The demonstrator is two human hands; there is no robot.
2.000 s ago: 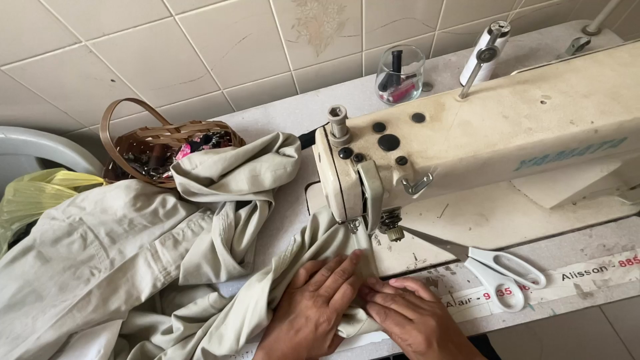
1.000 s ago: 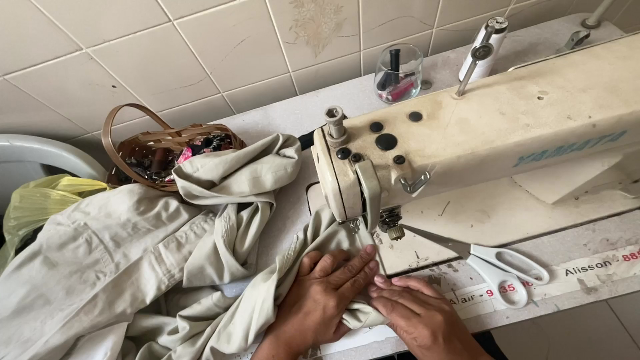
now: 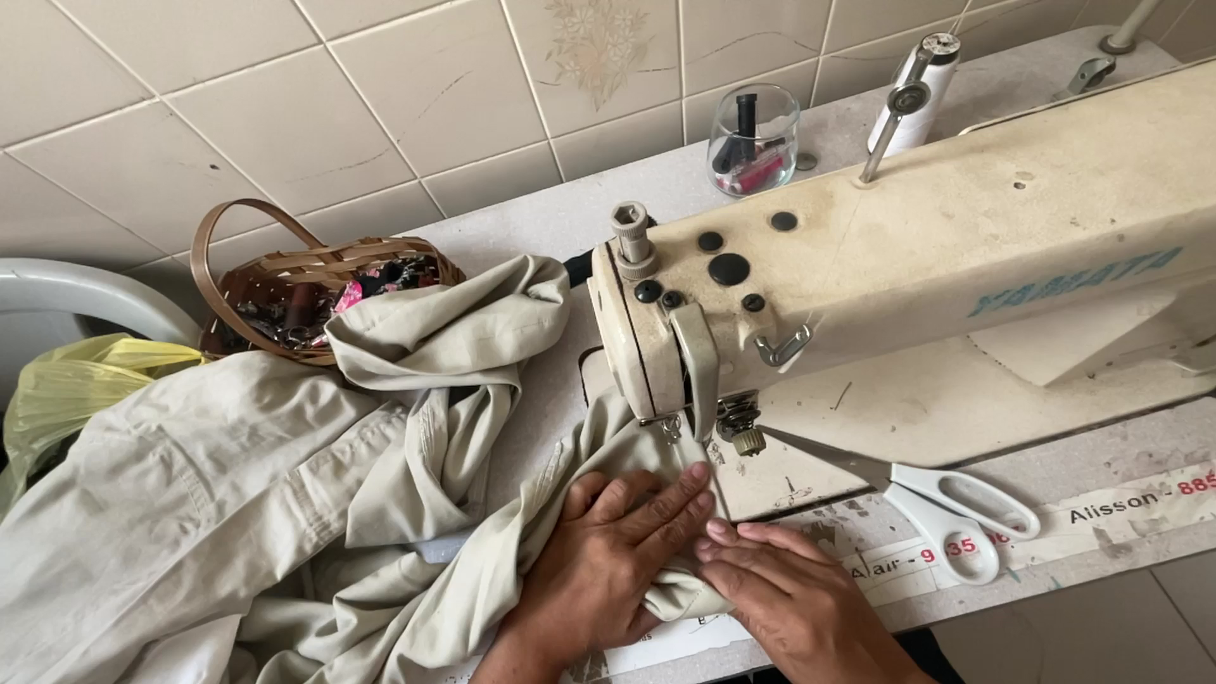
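A light khaki garment (image 3: 237, 475) lies bunched over the left of the table, and part of it runs under the needle area of a Yamata sewing machine (image 3: 883, 237). My left hand (image 3: 617, 551) rests on the cloth just in front of the presser foot area, fingers pointing to the machine. Close to its right, my right hand (image 3: 788, 579) holds the near edge of the cloth between thumb and fingers; the thumb is mostly hidden. The needle itself cannot be made out behind the machine head.
White-handled scissors (image 3: 950, 522) lie right of my hands, blades toward the machine. Behind stand a glass (image 3: 755, 142) with small items and a white thread cone (image 3: 914, 95). A wicker basket (image 3: 351, 252), a yellow plastic bag (image 3: 76, 389) and a grey plastic rim (image 3: 104, 280) are at left.
Both hands stay on the cloth in front of the machine. Compared with two seconds ago, the left hand's fingers lie slightly nearer the right hand's fingertips.
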